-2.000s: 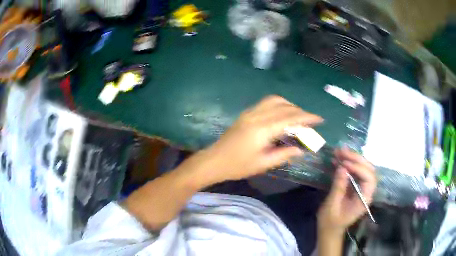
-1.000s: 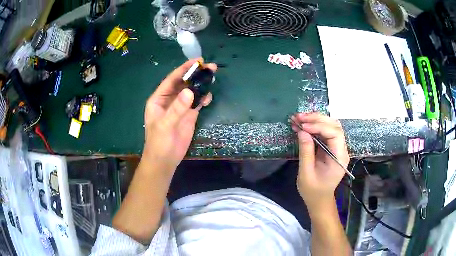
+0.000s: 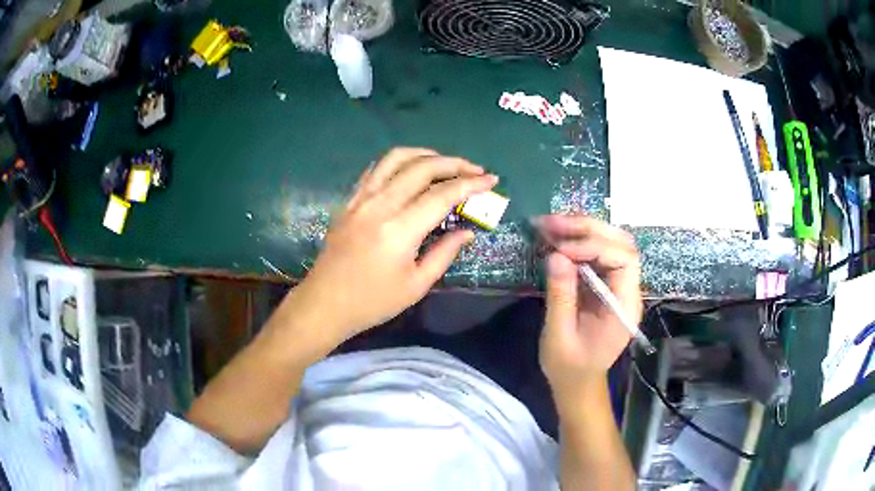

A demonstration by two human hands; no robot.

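Note:
My left hand (image 3: 389,235) is held over the front edge of the green bench, closed around a watch case that is mostly hidden by the fingers. A small white battery with a yellow edge (image 3: 484,209) sticks out between its fingertips and thumb. My right hand (image 3: 590,288) is just to the right and holds thin metal tweezers (image 3: 616,307) between thumb and fingers. Their rear end points down to the right; the tip near the fingertips is blurred. The tweezers and the battery are apart.
White paper (image 3: 662,144) lies right with a black stick (image 3: 746,163); a green tool (image 3: 801,179) lies beside it. Red-and-white stickers (image 3: 540,106), a fan grille (image 3: 508,27) and a squeeze bottle (image 3: 352,67) lie behind the hands. Spare battery units (image 3: 134,187) lie left.
My left hand has moved right and down, turning so its back shows and the battery points toward my right hand. My right hand still holds the tweezers, slightly further left in the picture.

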